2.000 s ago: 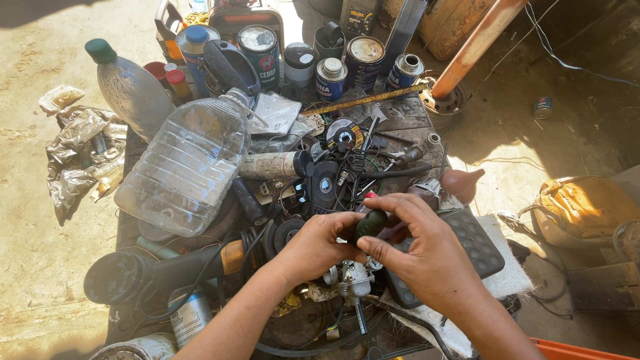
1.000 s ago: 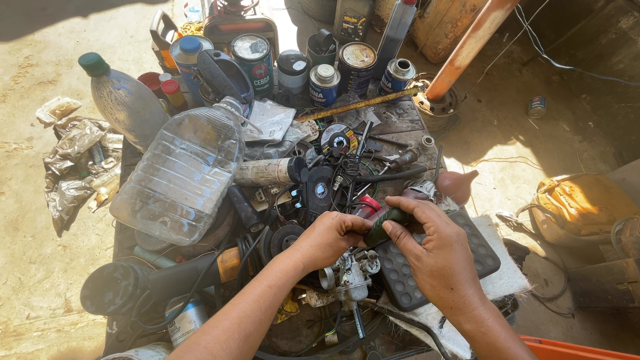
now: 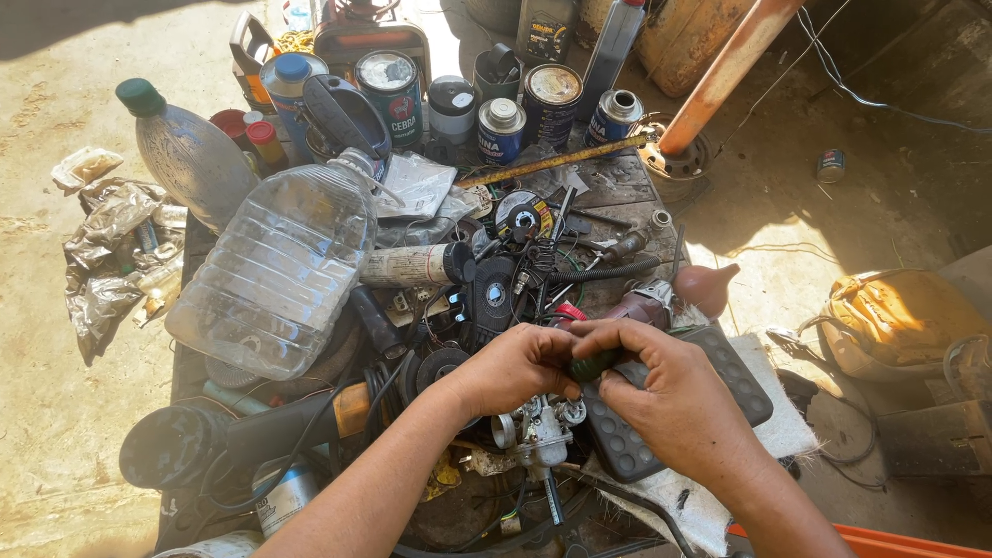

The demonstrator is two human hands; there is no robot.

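Observation:
Over the cluttered wooden table, my right hand [image 3: 666, 387] grips a small dark green rounded object [image 3: 593, 365], its kind unclear. My left hand [image 3: 515, 368] meets it at its left end, fingertips pinched together; whether they hold a part of it is hidden. Just beneath the hands lies a metal carburetor [image 3: 540, 434]. A black dimpled tray [image 3: 728, 376] sits under and beside my right hand, on a white fibrous cloth [image 3: 775, 403]. Behind the hands are a red cap-like piece [image 3: 569, 311] and an angle grinder [image 3: 647, 304].
A large clear plastic jug [image 3: 279, 263] and a green-capped bottle [image 3: 186, 159] stand left. Paint cans [image 3: 390, 101] line the back, with a yellow measuring strip [image 3: 550, 161] before them. Grinding discs [image 3: 521, 215] and cables fill the middle. An orange post [image 3: 728, 70] rises at back right.
Both hands stay together around the green object while the fingers shift on it. Two seconds ago it was held more upright; now it lies flatter and is more covered by the fingers.

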